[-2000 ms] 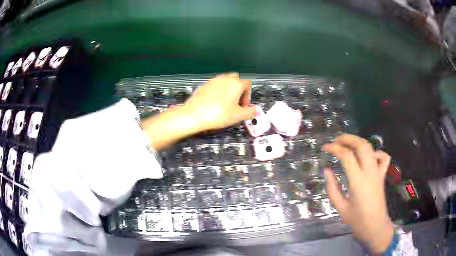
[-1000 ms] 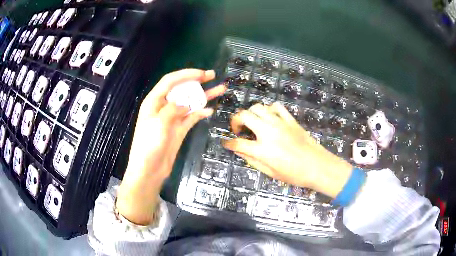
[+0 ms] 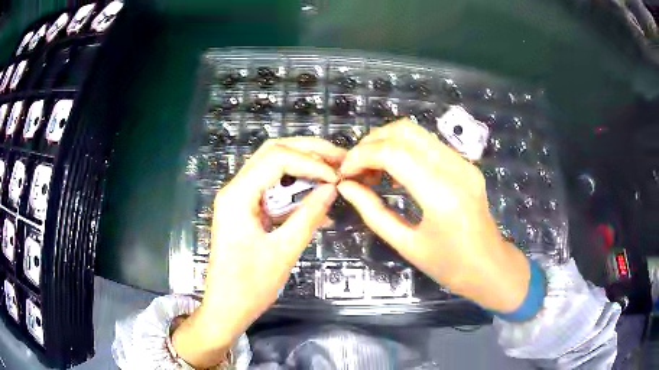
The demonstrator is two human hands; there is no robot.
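Observation:
My left hand (image 3: 271, 195) holds a white housing (image 3: 283, 199) with a dark round hole, partly covered by the fingers. My right hand (image 3: 426, 195) has its thumb and fingertips pinched together, meeting the left fingertips at the housing's right end. Whether a small part is between the right fingertips cannot be seen. Both hands are above the clear blister tray (image 3: 361, 61), whose pockets hold small black parts. Another white housing (image 3: 463, 131) rests on the tray beyond my right hand.
Stacked black turnover trays (image 3: 87, 181) with white housings in their pockets stand at the left. A dark fixture at the right edge has a red button (image 3: 604, 235) and a display with red digits (image 3: 621, 265). A green mat (image 3: 155, 108) lies under the clear tray.
The view has turned back to the right. My left hand has brought the housing over the clear tray, now with its dark hole showing. My right fingers have come together against it.

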